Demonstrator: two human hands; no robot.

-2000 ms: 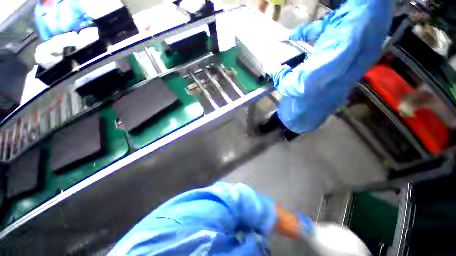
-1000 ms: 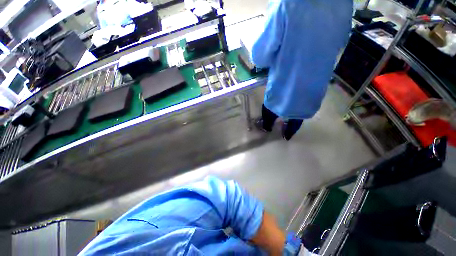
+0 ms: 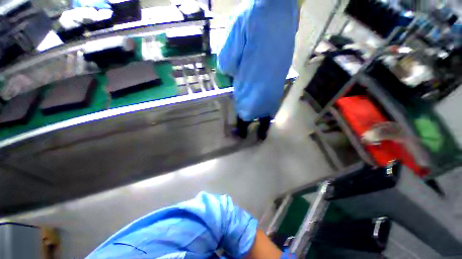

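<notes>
My left forearm in a light blue sleeve reaches from the bottom left to the bottom edge. A blue band shows at the wrist, and the hand is cut off below it. My right hand is out of the picture. Just right of the wrist, a silver metal rail or case edge (image 3: pixel 311 220) slants beside a green surface (image 3: pixel 291 217). Beyond it are a black front panel (image 3: pixel 349 235) with a curved metal handle and another black panel (image 3: pixel 362 180) with a handle farther back. A grey chassis side (image 3: pixel 423 202) adjoins them; the image is blurred.
A person in a light blue smock (image 3: pixel 263 60) stands at the conveyor line (image 3: pixel 167 103). Dark pads (image 3: pixel 68 94) lie on its green sections. A rack with a red item (image 3: pixel 362 116) stands at the right. A grey box (image 3: pixel 19 243) is at the bottom left.
The view has turned, so the line and the other person sit farther left. My left white glove, seen earlier, has left the picture at the bottom. More of the rack shows at right.
</notes>
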